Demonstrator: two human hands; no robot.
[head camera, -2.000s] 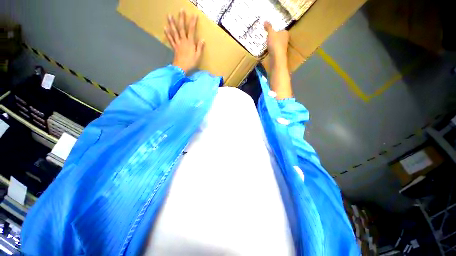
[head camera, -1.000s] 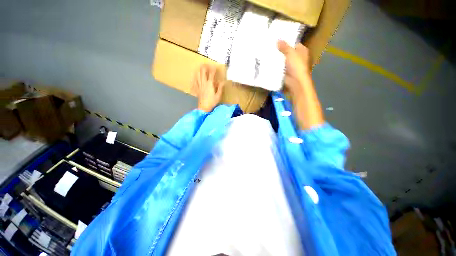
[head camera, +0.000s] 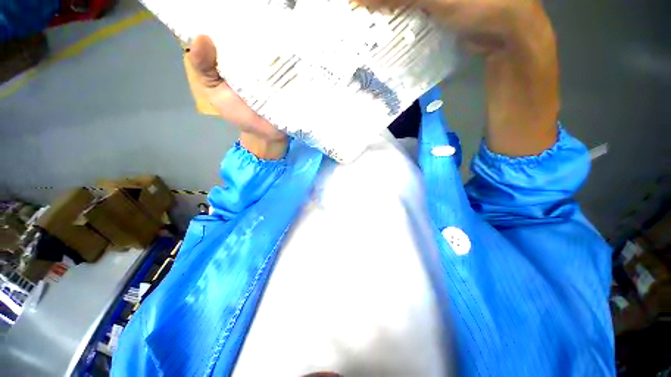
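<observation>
A white-silver flat pack (head camera: 316, 66) is held up close in front of my chest, cut off by the top edge of the head view. My left hand (head camera: 221, 92) grips its left edge, thumb on top, the other fingers hidden beneath. My right hand (head camera: 493, 26) is at its upper right, partly cut off by the top edge, with the fingers on the pack. A strip of brown cardboard (head camera: 197, 82) shows beside my left hand, mostly hidden.
Open brown cartons (head camera: 121, 217) stand at the left beside a grey surface (head camera: 81, 294). More cartons (head camera: 647, 272) are at the lower right. A yellow line (head camera: 103, 33) crosses the grey floor at the upper left, near a red object (head camera: 84, 10).
The pack has come out of the open carton and up close to me, with my left hand now on it too. The carton has mostly left the view, which has turned.
</observation>
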